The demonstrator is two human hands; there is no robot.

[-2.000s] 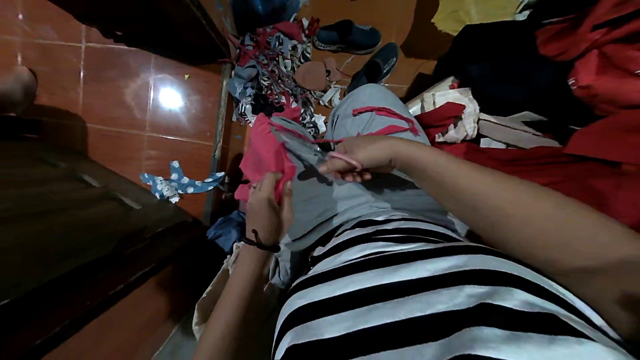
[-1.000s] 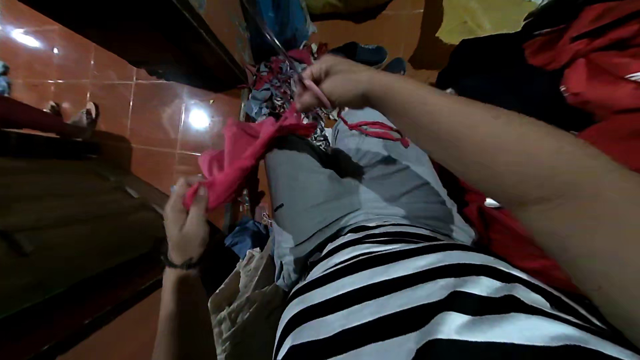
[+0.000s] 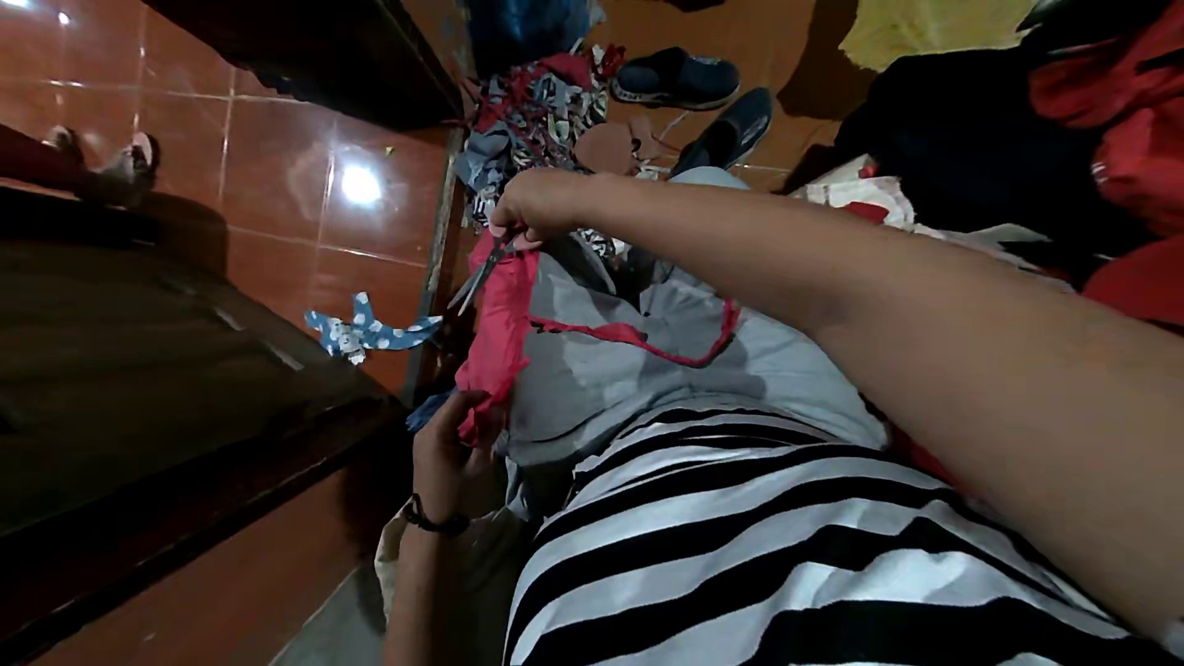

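Note:
My left hand [image 3: 450,450], with a dark bracelet at the wrist, pinches the lower end of a pink-red fabric piece [image 3: 499,338]. At the fabric's upper end, my right hand [image 3: 544,205] grips the handles of a pair of scissors [image 3: 479,277]. Their blades point down and left beside the cloth, slightly apart. Part of my right hand's hold is hidden behind its own back. A narrow red fabric strip [image 3: 638,338] lies curved across the grey trousers on my lap.
A heap of mixed fabric scraps [image 3: 536,111] lies beyond my hands, next to dark shoes [image 3: 680,79]. A blue dotted scrap [image 3: 370,331] rests on the tiles at left. Dark wooden furniture [image 3: 166,370] stands left; red cloth [image 3: 1128,102] is piled right. Another person's foot [image 3: 134,166] shows far left.
The pink fabric was stretched out to the left a second ago and now hangs nearly upright between my hands. My left hand has come in closer to my lap. The scissors show more plainly.

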